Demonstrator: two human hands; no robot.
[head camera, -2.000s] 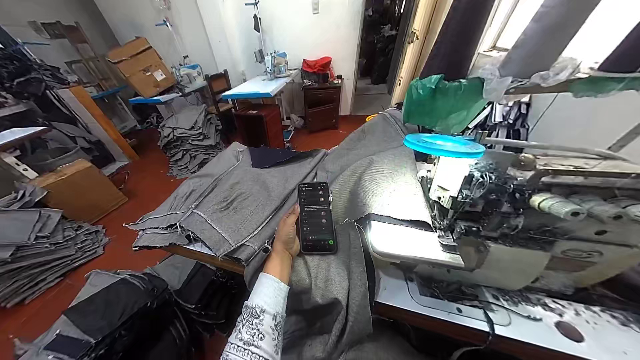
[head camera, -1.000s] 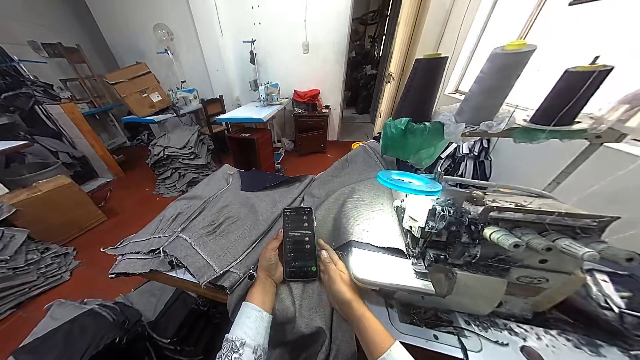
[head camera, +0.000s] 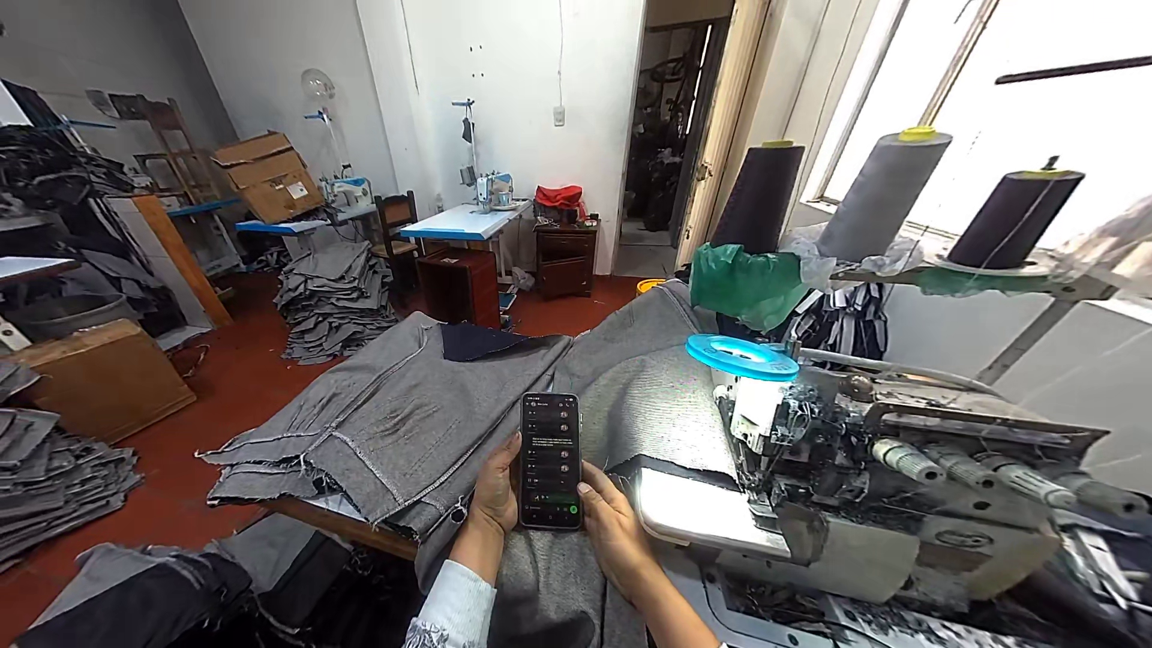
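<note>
A smartphone (head camera: 551, 461) with a lit dark screen is held upright between my two hands, above grey fabric. My left hand (head camera: 498, 486) grips its left edge, and my right hand (head camera: 610, 517) closes on its right edge with the thumb near the screen. Under and beyond the phone, grey denim-like garment pieces (head camera: 387, 414) with overlocked seams spread over the table, a dark blue piece (head camera: 481, 342) lying on them. Right of my hands stands an overlock sewing machine (head camera: 855, 459), its work plate lit, with a blue ring (head camera: 742, 357) on top.
Thread cones (head camera: 886, 193) stand on a rack behind the machine, beside a green plastic bag (head camera: 747, 283). Stacked grey fabric pieces (head camera: 333, 301) rest on the red floor, and a cardboard box (head camera: 103, 378) sits at left. Another sewing table (head camera: 468, 222) stands by the far wall.
My right hand, out of view two seconds ago, has come to the phone's right side and holds it together with my left hand. The view has shifted somewhat.
</note>
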